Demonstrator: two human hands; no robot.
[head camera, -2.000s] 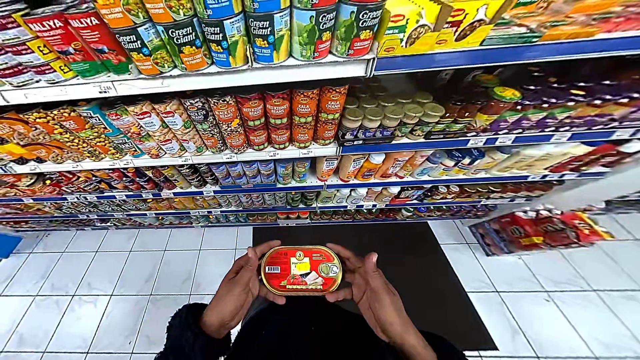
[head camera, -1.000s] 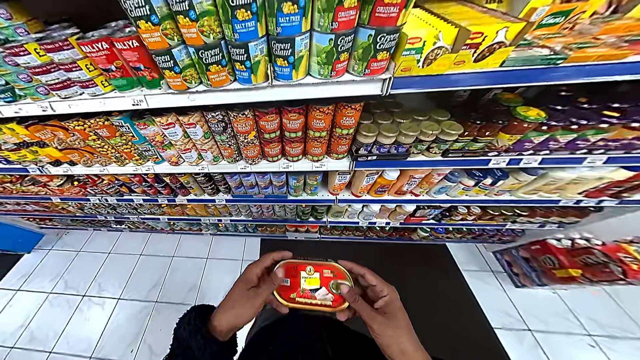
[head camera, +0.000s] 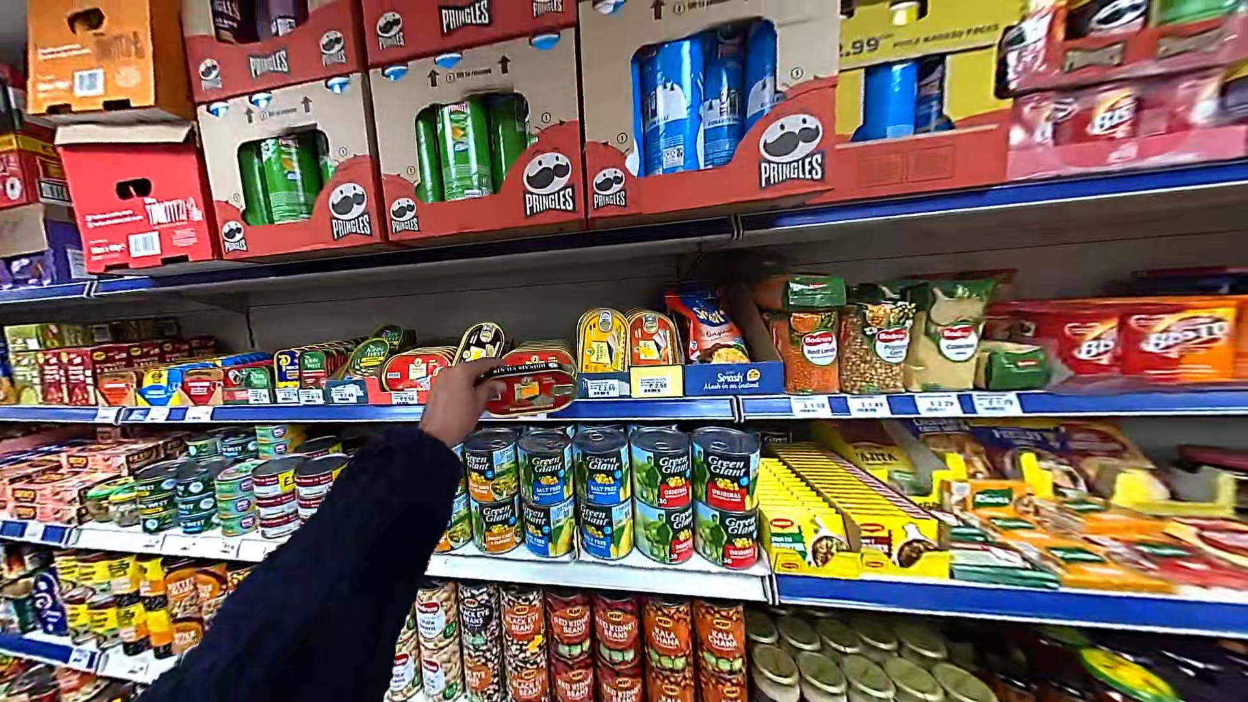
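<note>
My left hand (head camera: 460, 400) reaches up from the lower left in a dark sleeve and grips the left end of a red oval fish tin (head camera: 531, 392). The tin is tilted at the front edge of the shelf, close against other red tins (head camera: 534, 357). Just left of it stand a black-rimmed oval tin (head camera: 482, 343) and more red oval tins (head camera: 414, 369). Yellow oval tins (head camera: 603, 341) stand to the right. Part of the tin is hidden by my fingers. My right hand is out of view.
Green Giant cans (head camera: 603, 453) are stacked on the shelf below. Above are Pringles cartons (head camera: 478, 146) on a blue-edged shelf (head camera: 487, 255). Bags of pulses (head camera: 807, 336) and a Smash carton (head camera: 721, 378) stand to the right, with yellow Maggi packets (head camera: 809, 517) lower down.
Both hands held the red tin low over the floor before; now my left hand holds a red oval tin at the shelf and my right hand has left view. The view has swung up.
</note>
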